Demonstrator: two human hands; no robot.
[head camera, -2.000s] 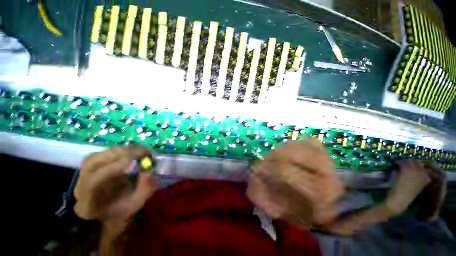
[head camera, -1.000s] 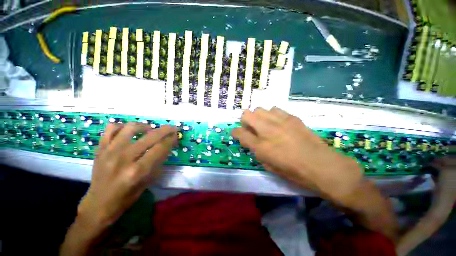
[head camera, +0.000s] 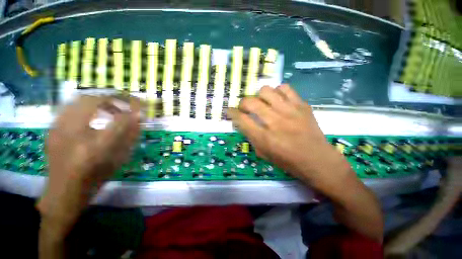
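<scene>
The green circuit board (head camera: 197, 169) runs left to right, crowded with small parts. Two yellow transformers stand on it between my hands, one left of middle (head camera: 177, 146) and one right of it (head camera: 245, 147). Behind the board, rows of yellow-and-black transformers (head camera: 170, 66) lie on a white component sheet (head camera: 175, 123). My left hand (head camera: 91, 139) is blurred over the board and the sheet's lower left; what its fingers hold cannot be told. My right hand (head camera: 283, 126) has its fingertips at the bottom end of the rows, right of middle; its grip is hidden.
Yellow curved cutter handles (head camera: 23, 45) lie at upper left. A pale stick (head camera: 316, 65) and scraps lie on the green mat (head camera: 354, 38) at right. A second component stack (head camera: 430, 55) is at upper right. A neighbour's arm (head camera: 430, 215) reaches in at lower right.
Both hands have come off the board toward the component rows, the left also moving left. Two yellow transformers now show on the board between them. The view has shifted slightly.
</scene>
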